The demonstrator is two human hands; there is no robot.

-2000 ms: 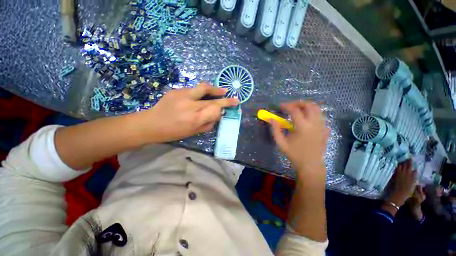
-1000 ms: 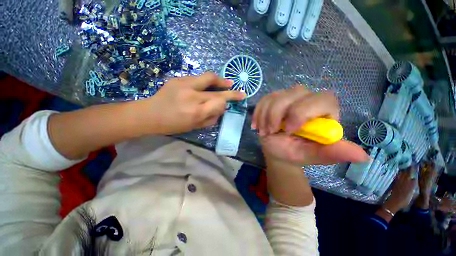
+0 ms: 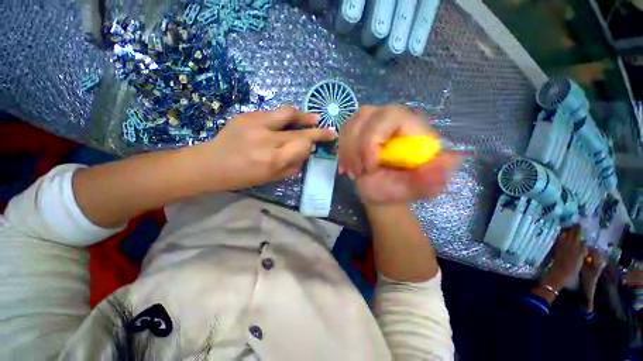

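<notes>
A pale blue-green handheld fan lies in front of me, its round grille (image 3: 331,103) away from me and its flat handle (image 3: 318,186) towards me. My left hand (image 3: 271,146) rests on the fan, index and middle fingertips at the neck between grille and handle. My right hand (image 3: 391,151), partly blurred, is closed round a screwdriver with a yellow handle (image 3: 410,151) just right of the neck. The shaft and its tip are hidden by the hand. Any small part under the left fingertips is too small to tell.
A heap of small dark circuit boards (image 3: 185,84) lies left of the fan, with pale blue-green brackets (image 3: 229,15) behind it. Fan handles (image 3: 404,27) stand in a row at the far edge. Stacked fans (image 3: 525,211) lie at the right, near another person's hands (image 3: 566,259). Bubble wrap (image 3: 465,106) covers the bench.
Two seconds ago the screwdriver lay loosely in my right fingers, right of the fan. My right hand has since closed round it and moved left to the neck. My left hand keeps its place on the fan.
</notes>
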